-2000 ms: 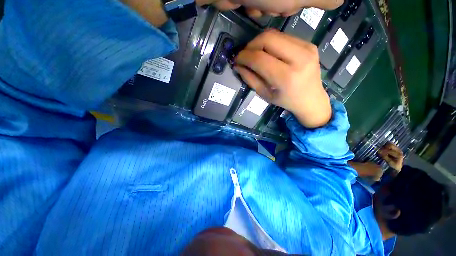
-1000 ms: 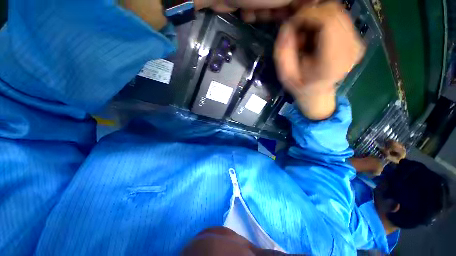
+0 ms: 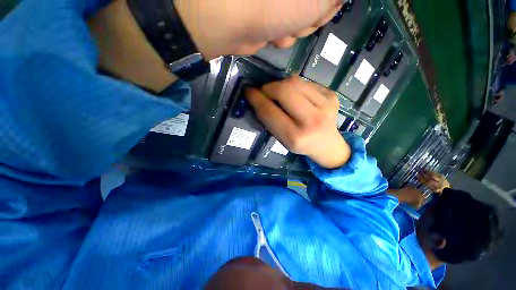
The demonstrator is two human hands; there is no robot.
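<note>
A dark grey phone back cover (image 3: 231, 153) with a white label lies in a clear blister tray (image 3: 198, 163) close to my body. My right hand (image 3: 300, 116) is over its upper end, fingertips down at the glossy black camera lenses (image 3: 239, 109) and partly covering them. Whether the fingertips hold a small part cannot be told. My left hand (image 3: 260, 22), with a black-strapped watch on the wrist, reaches over the tray at the top. It is cut off by the top edge, and its fingertips and anything in them are hidden.
Several more labelled covers (image 3: 319, 67) lie in the tray's pockets, beyond and beside my right hand. A worn, chipped rail (image 3: 433, 93) edges the green surface (image 3: 399, 130). At the right, another person's hands (image 3: 433, 181) are at shiny ridged trays (image 3: 421, 153).
My right hand was raised and blurred one second ago; it is now back down at the cover's lenses. My left hand and wrist show larger and lower. The tray sits lower in the view.
</note>
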